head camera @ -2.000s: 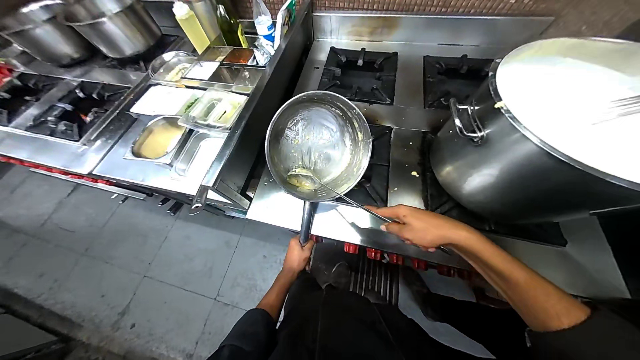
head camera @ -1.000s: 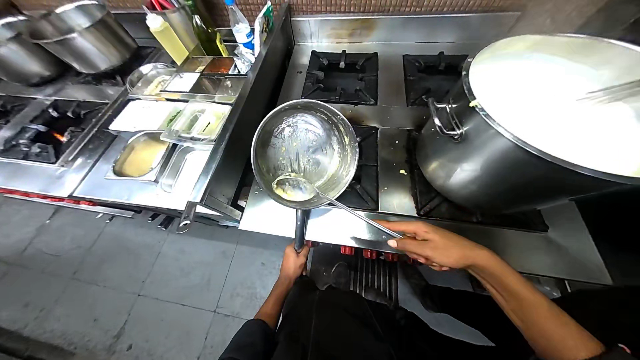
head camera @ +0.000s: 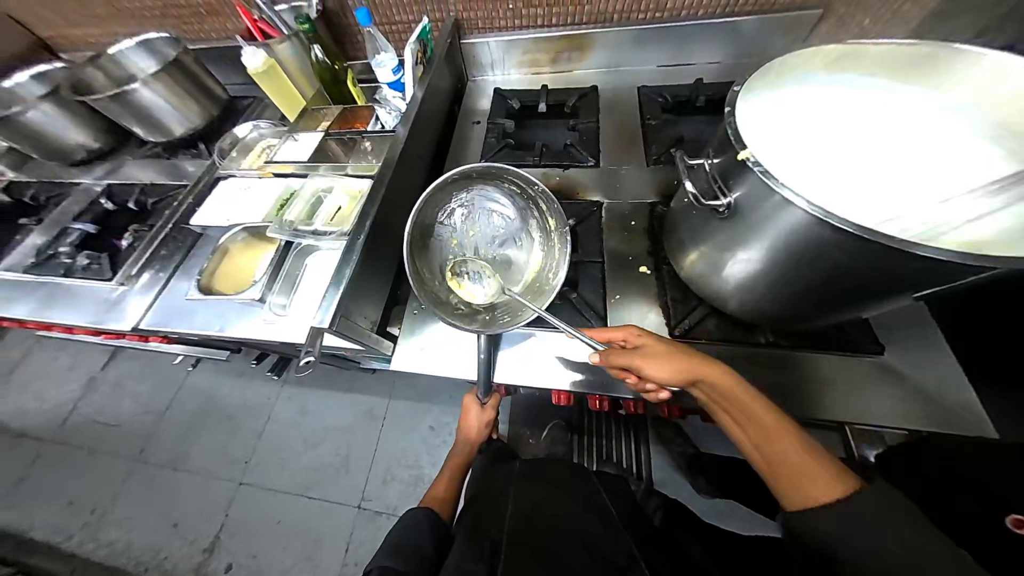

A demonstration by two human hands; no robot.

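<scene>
My left hand (head camera: 478,418) grips the dark handle of a steel saucepan (head camera: 524,212), which is tilted toward me over the front left burner. Inside, the pan is nearly bare, with a thin film and small pale bits on its wall. My right hand (head camera: 644,362) is closed around the long handle of a metal ladle or large spoon (head camera: 475,282). Its bowl, smeared with pale yellowish residue, lies inside the pan at the lower left. To the right stands a large stockpot (head camera: 768,256) holding white liquid, with a blurred metal utensil at its right side.
Black burner grates (head camera: 542,128) lie behind the pan. At left, past a steel partition (head camera: 396,172), are a container of pale sauce (head camera: 240,262), a clear plastic tub (head camera: 324,206), a squeeze bottle (head camera: 274,80) and steel pots (head camera: 152,88). Red knobs (head camera: 598,402) line the stove's front.
Within the pan, the spoon's bowl has moved a little up from near the front rim. Both hands keep their holds.
</scene>
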